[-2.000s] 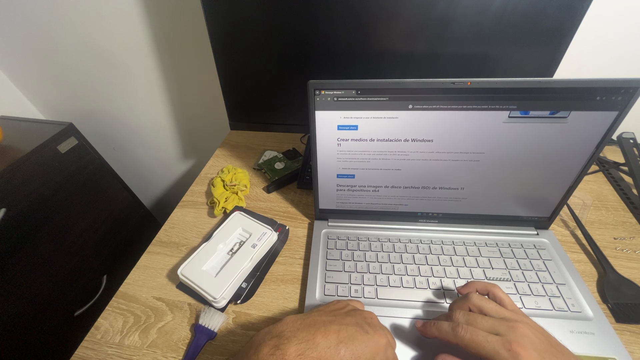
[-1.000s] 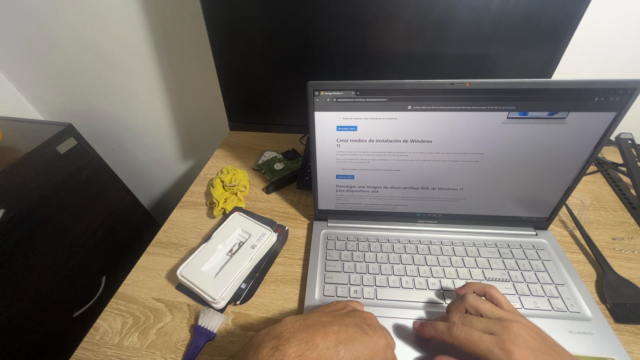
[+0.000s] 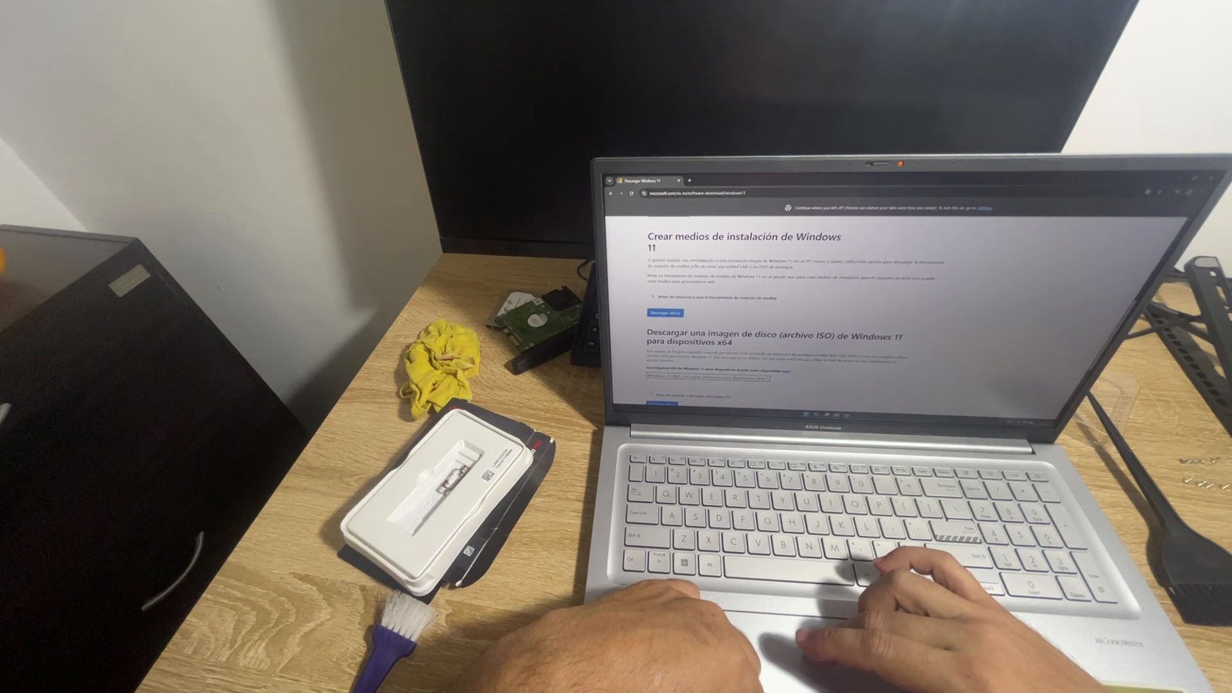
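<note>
An ASUS laptop (image 3: 616,539) stands unfolded on the wooden desk, its screen (image 3: 847,289) lit with a web page of text and blue buttons. My left hand (image 3: 626,640) rests on the laptop's front left edge beside the touchpad, its fingers bent and mostly hidden under the hand, so its grip cannot be told. My right hand (image 3: 924,616) lies over the right part of the touchpad (image 3: 794,654) and the palm rest, fingers curled and apart, with nothing in them. One fingertip of it reaches the lower keys of the keyboard (image 3: 799,510).
Left of the laptop lie a white tray (image 3: 375,529) on a dark box, a purple brush (image 3: 385,650), a yellow cloth (image 3: 441,361) and a hard drive (image 3: 539,322). A black monitor (image 3: 751,77) stands behind. At right are a black brush (image 3: 1189,558), small screws (image 3: 1203,481) and a black stand (image 3: 1189,342).
The page on the laptop screen has scrolled up, with its headings higher than before. Both hands stay in nearly the same places.
</note>
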